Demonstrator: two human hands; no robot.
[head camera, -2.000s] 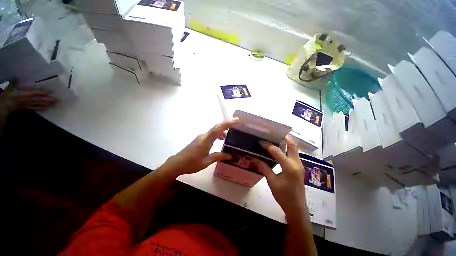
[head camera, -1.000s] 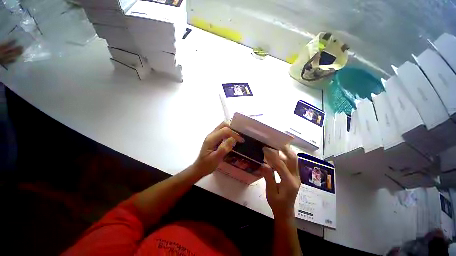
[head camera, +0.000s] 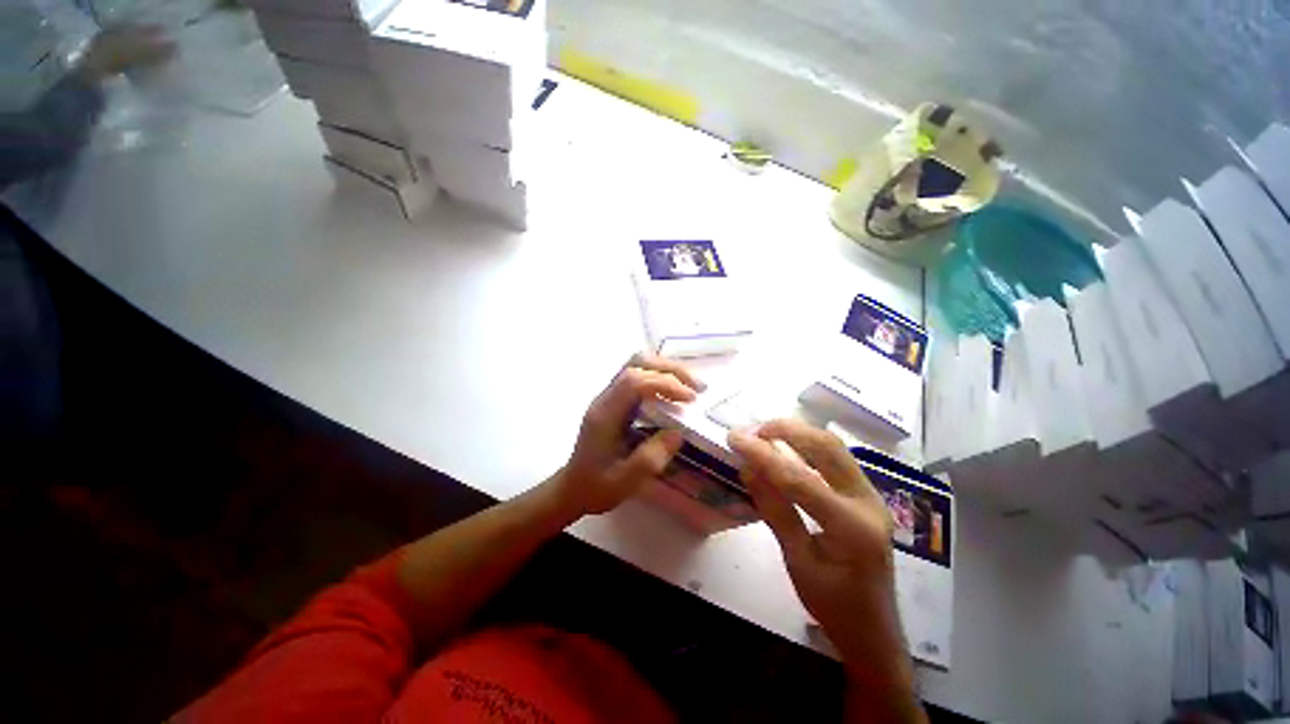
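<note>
A small white retail box with a dark picture panel (head camera: 707, 495) is between my hands near the table's front edge. Its white lid flap (head camera: 719, 416) is folded down over the top, with a dark gap below it. My left hand (head camera: 623, 436) grips the box's left end, fingers on the lid and thumb at the front. My right hand (head camera: 821, 509) holds the right part of the lid at its front edge, fingertips pinched there. My fingers cover parts of the box.
White boxes with dark panels lie behind (head camera: 693, 314) and behind right (head camera: 874, 365); another (head camera: 920, 594) is partly under my right arm. Tall stack (head camera: 450, 120) at back left, leaning row (head camera: 1103, 354) at right. Cream bag (head camera: 905, 212) and teal basket (head camera: 983, 283) by the wall. A blurred neighbour's hand (head camera: 130, 50).
The lid flap stood up before and is now folded down over the dark inside. Both hands have moved onto it. The neighbour's hand at the far left has moved.
</note>
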